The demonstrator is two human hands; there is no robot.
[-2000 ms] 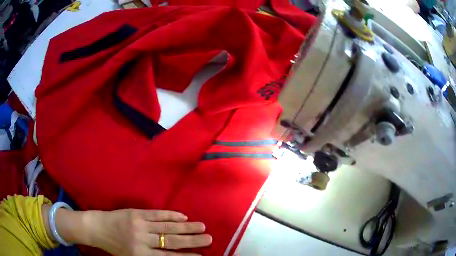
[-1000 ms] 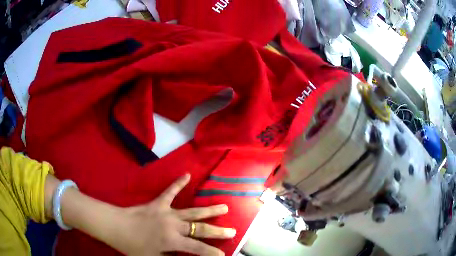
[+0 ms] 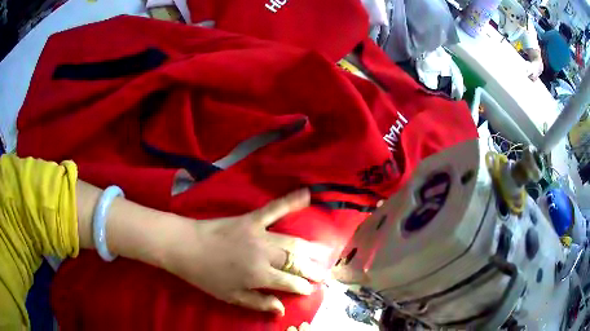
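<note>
Red garment panels [image 3: 246,77] cover most of the work surface, with black strips, two dark parallel bands, and white and black lettering. My left hand [image 3: 249,258] lies flat on the red cloth, fingers spread, fingertips close to the lit needle area. The industrial sewing machine head [image 3: 420,239] stands at the lower right, its purple oval logo showing. It hides the needle and presser foot. At the bottom edge a few fingertips [image 3: 299,327] show, probably my right hand, too cut off to tell its state.
The white table [image 3: 26,68] shows at the upper left. Grey cloth [image 3: 424,29] lies beyond the red panels. A blue round thing [image 3: 559,210] and a pale curved arm [image 3: 572,113] are at the right. Another person's arm [image 3: 532,52] shows at the upper right.
My left hand has moved up and right toward the needle. The red cloth has shifted and folded, narrowing the white gap. The machine head appears lower in view, and fingertips now show at the bottom.
</note>
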